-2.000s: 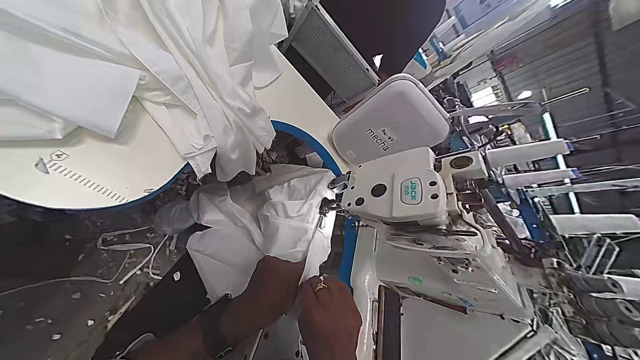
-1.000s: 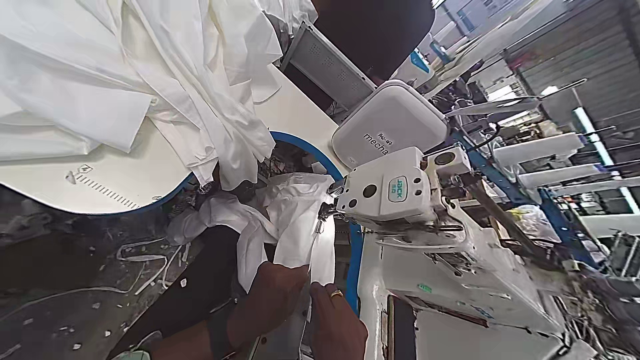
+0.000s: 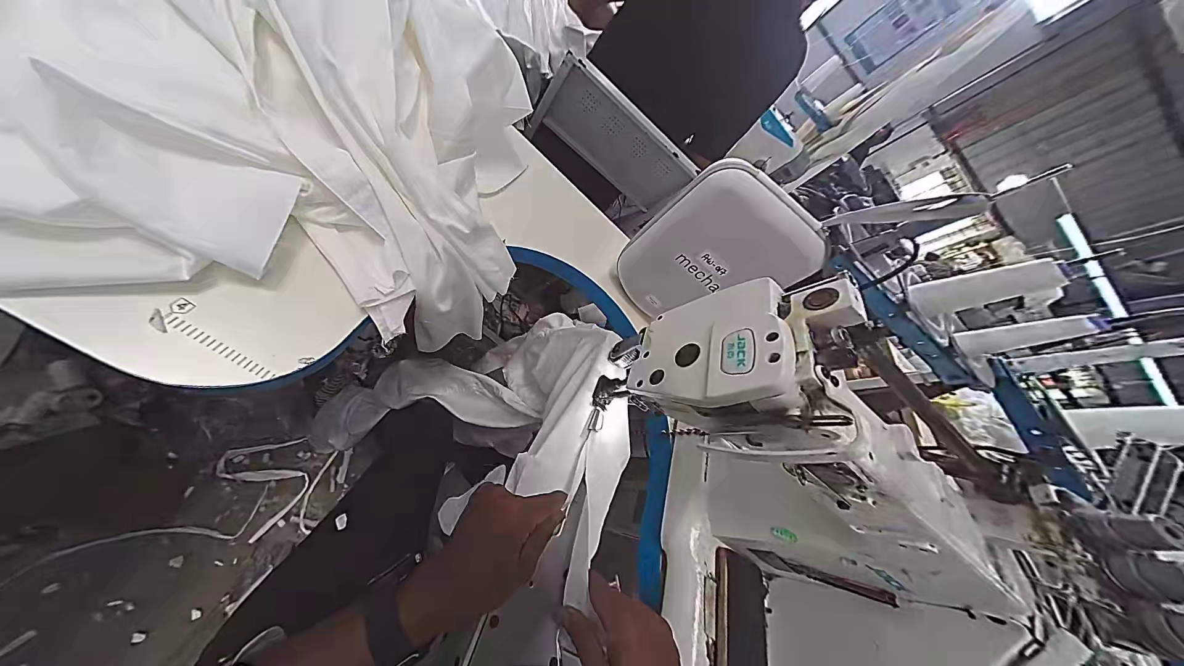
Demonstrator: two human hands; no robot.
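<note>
White fabric [image 3: 555, 398] runs under the lit needle area of a Jack sewing machine [image 3: 712, 351] and down toward me. My left hand [image 3: 513, 536], with a dark band at the wrist, grips the fabric's left part below the needle, its fingers bent over the cloth. Lower and to the right, my right hand [image 3: 624, 624] pinches a narrow strip of the same fabric near the bottom edge of the view. Part of the right hand is cut off by the frame. The cloth bunches to the left of the needle and hangs over the dark gap.
A heap of white fabric [image 3: 370, 139] covers much of the pale table [image 3: 222, 342], which has a blue edge. A light zip case [image 3: 721, 236] lies behind the machine head. A grey metal box [image 3: 610, 129] and a person in dark clothing [image 3: 703, 65] are farther back. Scraps litter the floor.
My right hand has moved lower, away from the needle. My left hand stays on the fabric. The view has shifted slightly.
</note>
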